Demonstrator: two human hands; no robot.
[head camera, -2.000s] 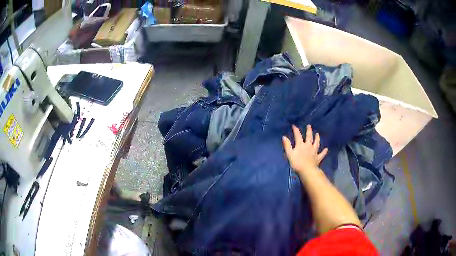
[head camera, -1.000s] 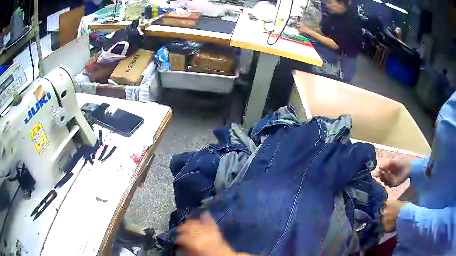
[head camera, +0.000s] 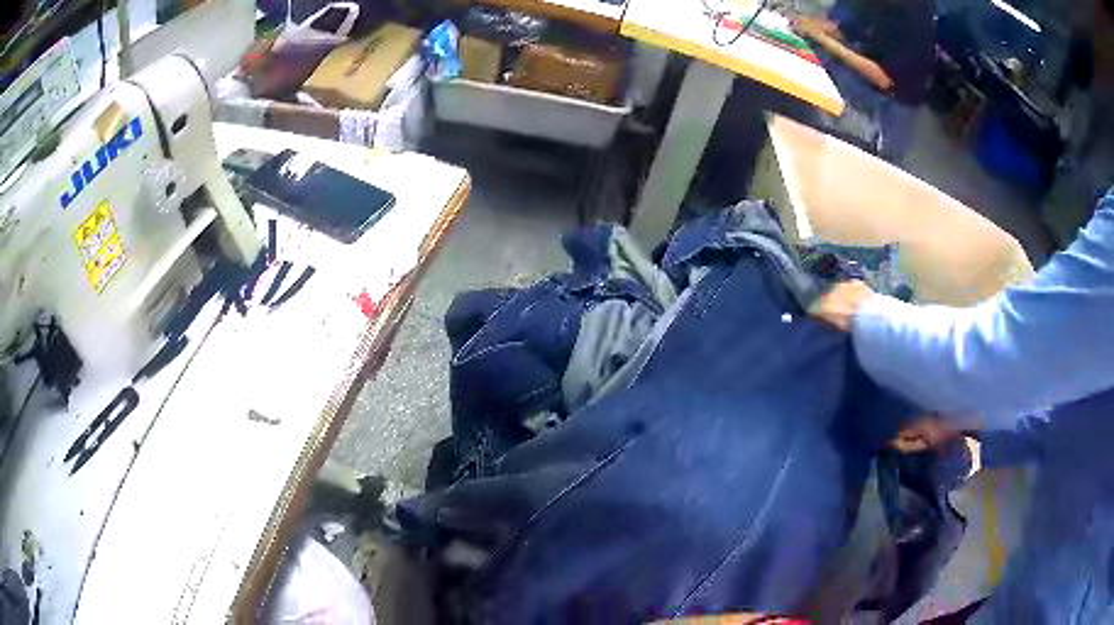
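A heap of dark blue denim garments with grey-blue wrong sides (head camera: 684, 415) lies in front of me, right of the sewing table. Pale stitch lines run across the top piece. Neither of my hands shows. Only a sliver of skin and red sleeve is at the bottom edge, too little to tell which arm. Another person's hand in a light blue sleeve (head camera: 840, 303) grips the heap's upper right part. That person's other hand (head camera: 928, 433) is at the heap's right side.
A white sewing table (head camera: 293, 379) with a JUKI machine head (head camera: 134, 220), a phone (head camera: 324, 199) and black snips (head camera: 103, 430) stands left. A pale bin (head camera: 892, 208) is behind the heap. Another table (head camera: 733, 67) and a dark-clothed person (head camera: 886, 61) are farther back.
My hand, earlier on the denim, has left the picture apart from the sliver. The other person has reached in from the right and taken hold of the denim. The camera view has shifted.
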